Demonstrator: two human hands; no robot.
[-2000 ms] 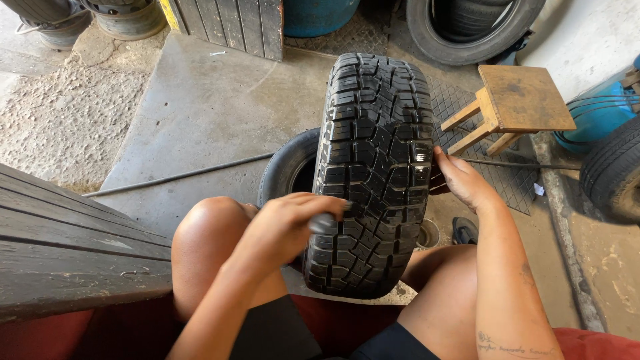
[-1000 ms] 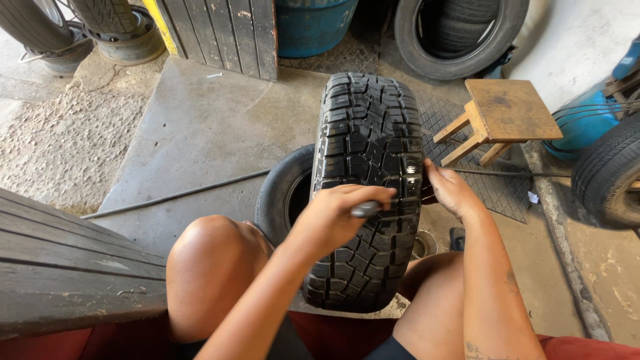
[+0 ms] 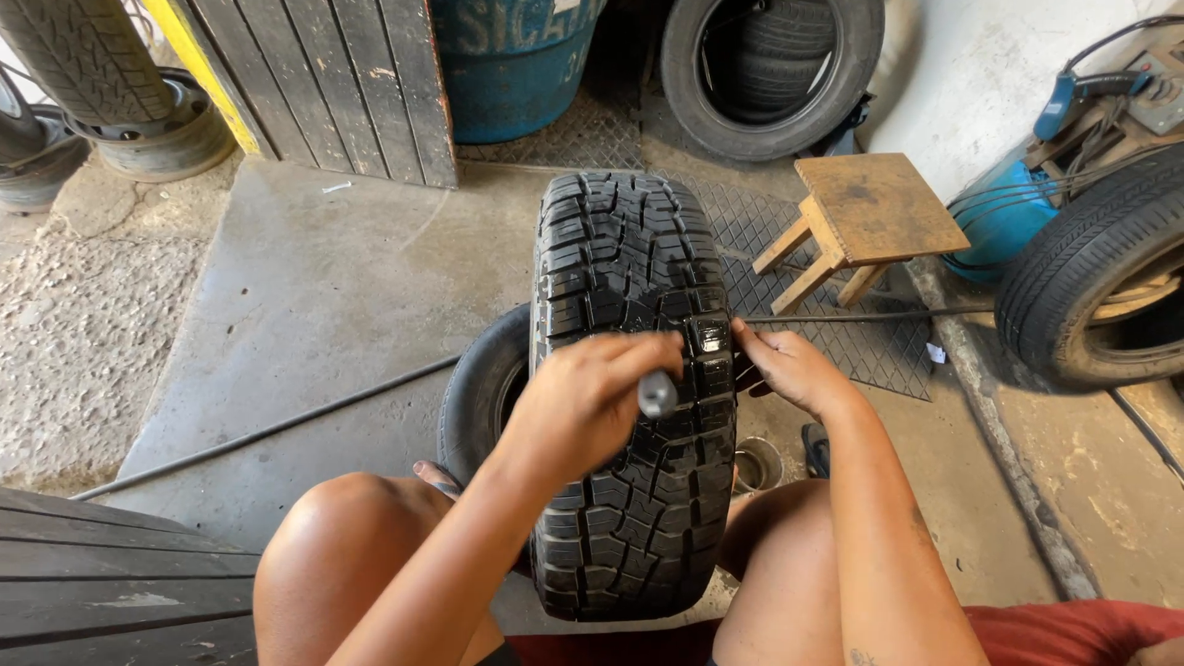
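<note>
A black off-road tyre stands upright between my knees, its tread facing me and wet and shiny in places. My left hand is closed around a dark-handled tool over the middle of the tread; the handle's round end faces me and the working end is hidden. My right hand rests against the tyre's right sidewall, thumb near the tread edge; its other fingers are partly hidden behind the tyre. Behind the upright tyre, to the left, a second tyre lies low near the floor.
A wooden stool stands beyond my right hand. Farther back are a blue tub and a leaning tyre. At right is another tyre. A black hose crosses the floor. A metal can sits by my right knee.
My left hand, with the tool, has shifted along the tread from nearer its left side toward the right and middle. My right hand stays at the tyre's right side.
</note>
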